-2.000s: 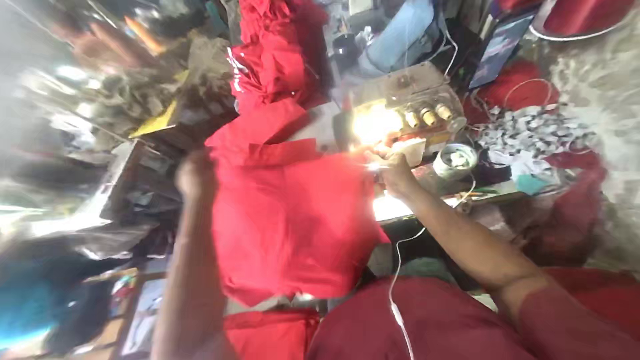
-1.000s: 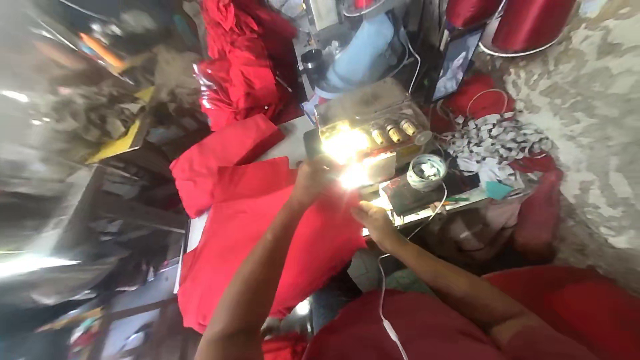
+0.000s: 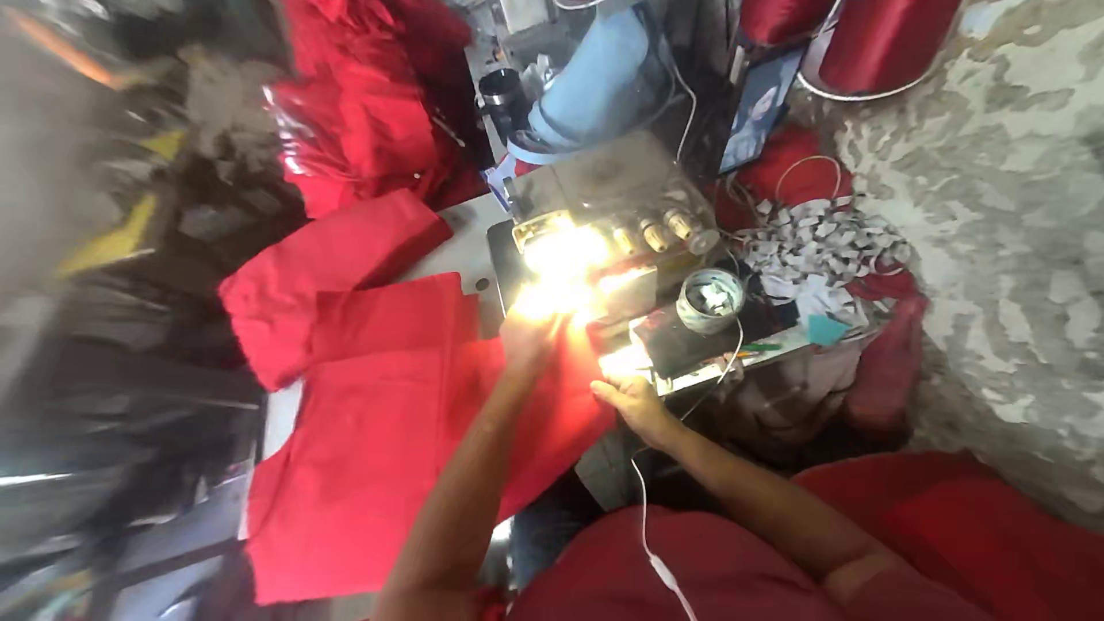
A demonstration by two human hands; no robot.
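A piece of red fabric (image 3: 371,466) lies across the white table and reaches under the lit head of a sewing machine (image 3: 604,185). My left hand (image 3: 528,336) rests on the fabric close to the machine's lamp; glare hides its fingertips, so its grip cannot be made out. At the fabric's right edge is my right hand (image 3: 638,405), thumb and fingers near the bright machine bed; whether it pinches the cloth is unclear. The needle area is lost in the glare.
A small round tub (image 3: 711,300) stands on the machine's right side, beside a heap of white scraps (image 3: 824,246). Folded red cloth (image 3: 328,276) lies at the left. A white cable (image 3: 660,565) hangs in front of my body. Behind are a blue cloth-like item (image 3: 595,78) and a black cup (image 3: 502,90).
My left hand has moved from the fabric's far left edge to beside the machine's lamp. The red fabric has shifted and now runs to the machine head. My right hand has come back from the lamp.
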